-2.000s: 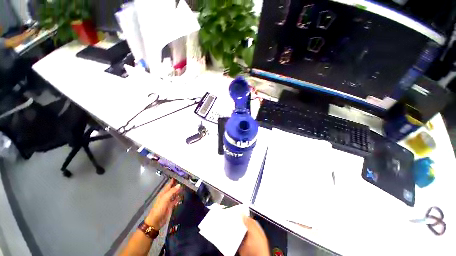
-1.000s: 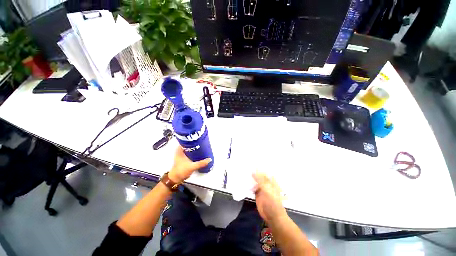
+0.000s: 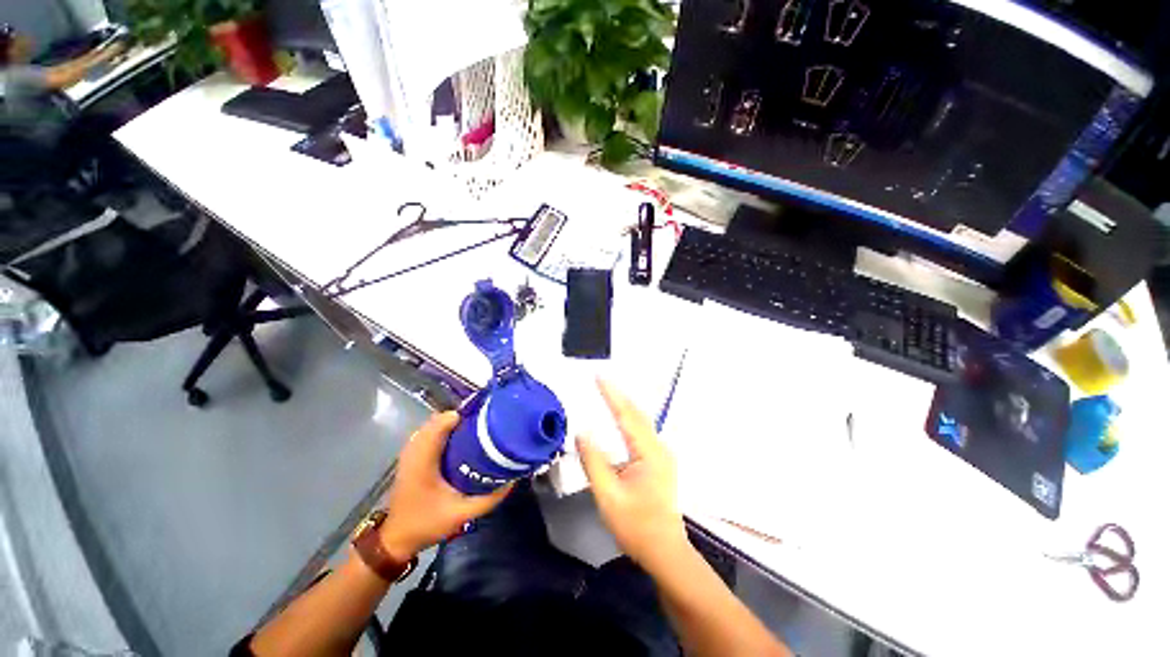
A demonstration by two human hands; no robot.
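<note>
A blue sports bottle with white lettering is held tilted at the desk's front edge, its flip lid hanging open on the far side. My left hand, with a brown wristwatch, is wrapped around the bottle's lower part. My right hand is beside the bottle's mouth, holding a white tissue between thumb and fingers. The tissue blends into the white desk, so its outline is partly unclear.
Behind lie a smartphone, keys, a calculator, a stapler-like black item and a hanger. Keyboard, mouse pad and scissors are right. A person's arm shows far left.
My left hand has lifted the bottle off the desk, tilted it and brought it to the front edge, uncovering the phone. My right hand has moved beside the bottle with the tissue.
</note>
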